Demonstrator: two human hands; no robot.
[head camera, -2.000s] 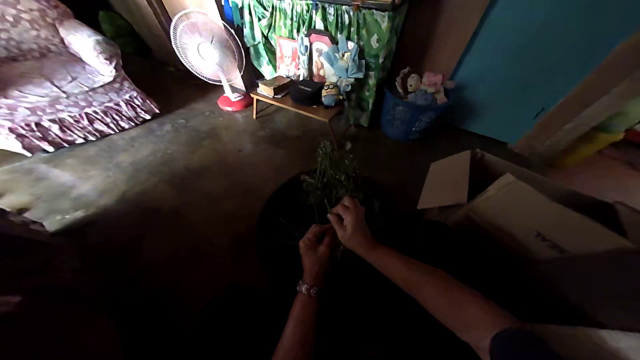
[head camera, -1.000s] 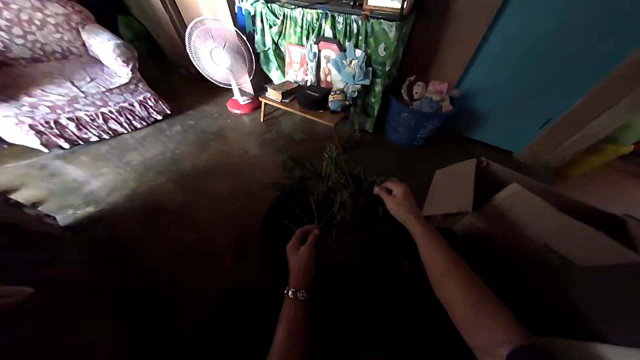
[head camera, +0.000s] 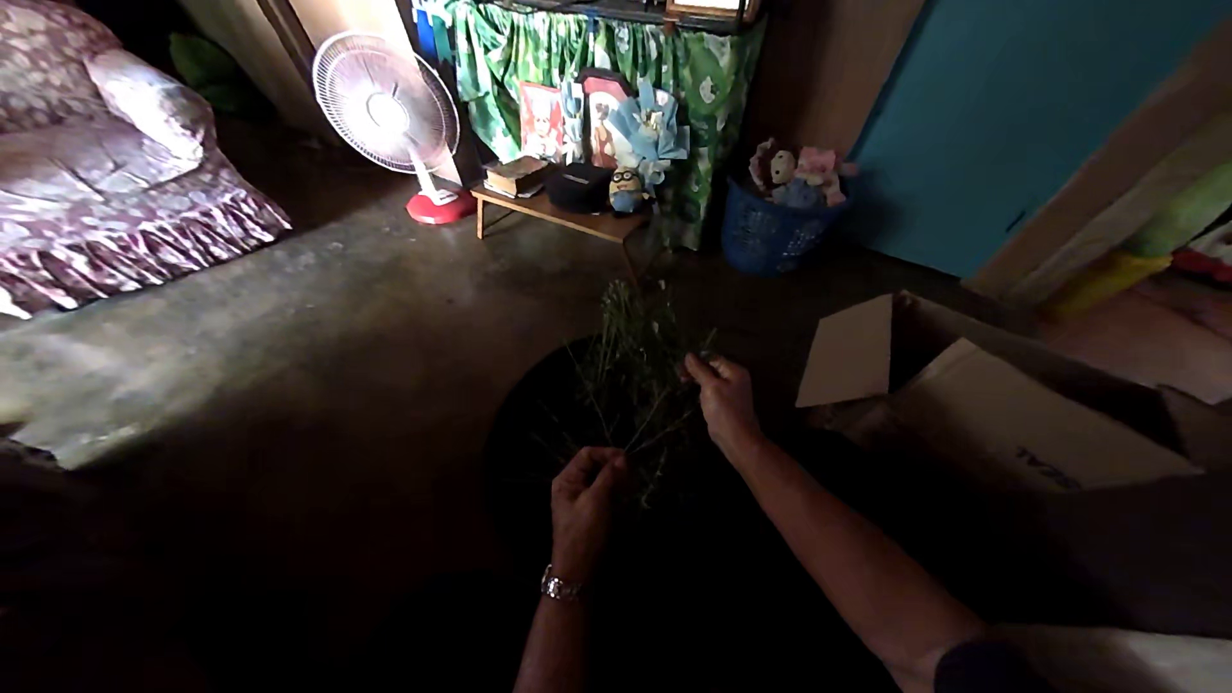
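My left hand (head camera: 585, 486) pinches the lower end of a thin branching plant stem (head camera: 616, 438), its fingertips closed on it. Up and to the right, my right hand (head camera: 717, 390) has thumb and forefinger closed at the leafy side of the plant; a bit of green shows at the fingertips. Thin leafy sprigs (head camera: 626, 332) spread between and beyond both hands. Below them is a dark round shape, perhaps a basin (head camera: 520, 423), whose contents are too dark to make out. A metal-banded watch is on my left wrist.
An open cardboard box (head camera: 1020, 414) stands at the right. Farther off are a low wooden table (head camera: 568, 219) with books and a plush toy, a white fan (head camera: 385, 111) with a red base, a blue basket (head camera: 775, 231) of dolls, and a covered armchair (head camera: 125, 192) at the left.
Two seconds ago my hands were close together at the plant; then my right hand moved away to the right. Now it is at the leafy side again, while my left hand stays at the stem.
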